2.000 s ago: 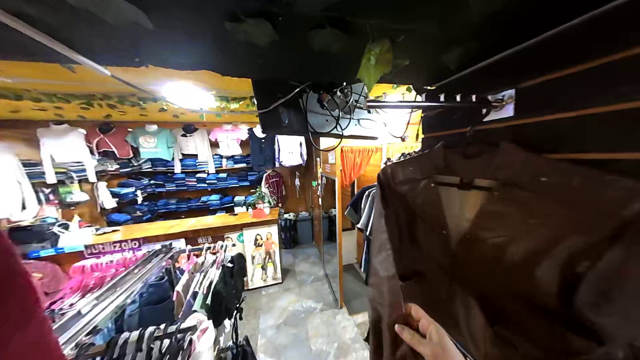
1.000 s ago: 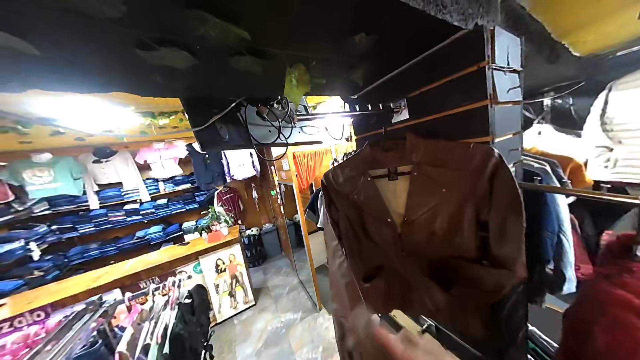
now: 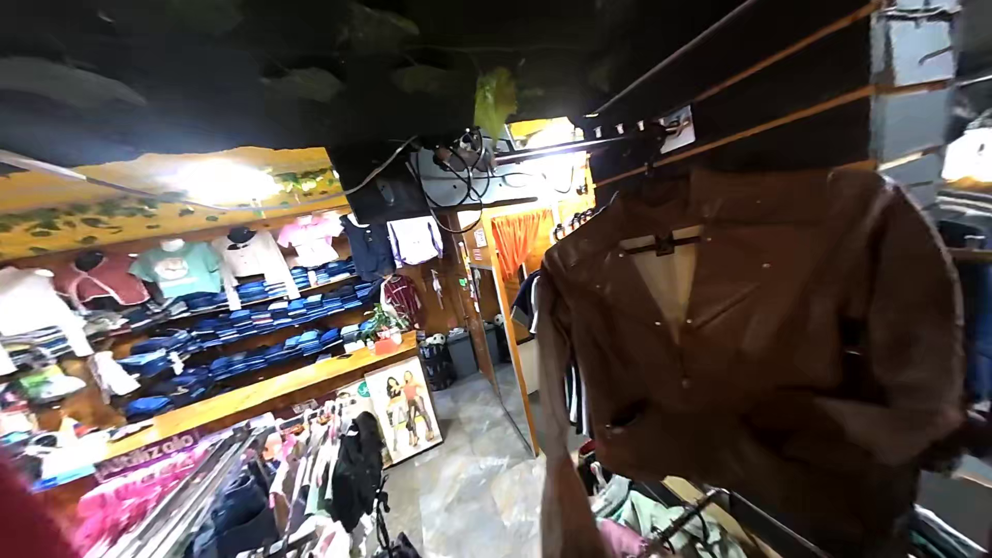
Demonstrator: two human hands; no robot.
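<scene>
A brown leather-look jacket point(image 3: 744, 325) hangs at the right, facing me, with its collar just under a metal rod on a dark slatted wall point(image 3: 790, 132). Its front is part-way open at the neck, where a dark label and pale lining show. One sleeve hangs down on the left side and the other bends at the right edge. Neither of my hands is in the frame. A blurred red shape point(image 3: 31, 511) fills the lower left corner; what it is, I cannot tell.
Racks of hanging clothes point(image 3: 318, 465) stand at lower left. Behind them runs a wooden counter point(image 3: 263, 395) with a plant; folded jeans point(image 3: 287, 314) fill the shelves. A poster of two figures point(image 3: 403, 411) leans by the tiled floor point(image 3: 465, 480). More garments point(image 3: 659, 519) lie below the jacket.
A hand was at the jacket's lower front in both earlier frames; it is out of view now. The view has swung right and then back left.
</scene>
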